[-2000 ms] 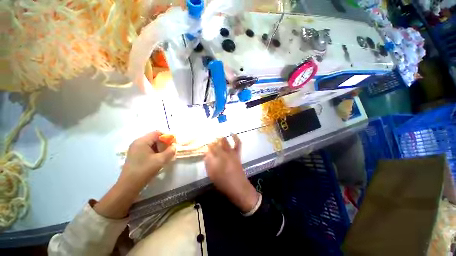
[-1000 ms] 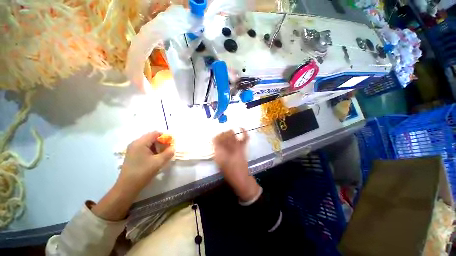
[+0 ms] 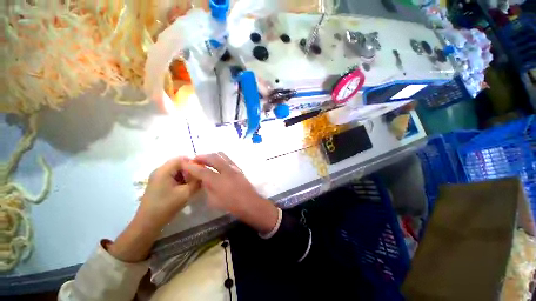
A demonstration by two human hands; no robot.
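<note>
My left hand [image 3: 163,189] is pinched at the table's front edge, left of the sewing needle area. My right hand [image 3: 230,187] meets it, fingertips touching the left fingertips. The orange piece that showed in my left fingertips is now hidden between the fingers. The cream cords are covered by my right hand or lost in the glare. The white sewing machine [image 3: 305,59] stands behind the hands, with a blue guard [image 3: 250,103] at its left end. Bright light washes out the needle area.
A large cream pile with orange tips [image 3: 64,53] lies back left; a cream bundle [image 3: 13,217] lies lower left. Yellow loops [image 3: 319,130] and a dark flat rectangle [image 3: 348,144] are to the right. A cardboard box [image 3: 464,241] and blue crates [image 3: 499,154] stand beyond.
My right hand has moved left from the open table area to meet my left fingertips. My left hand has stayed nearly in place; its orange piece is now covered.
</note>
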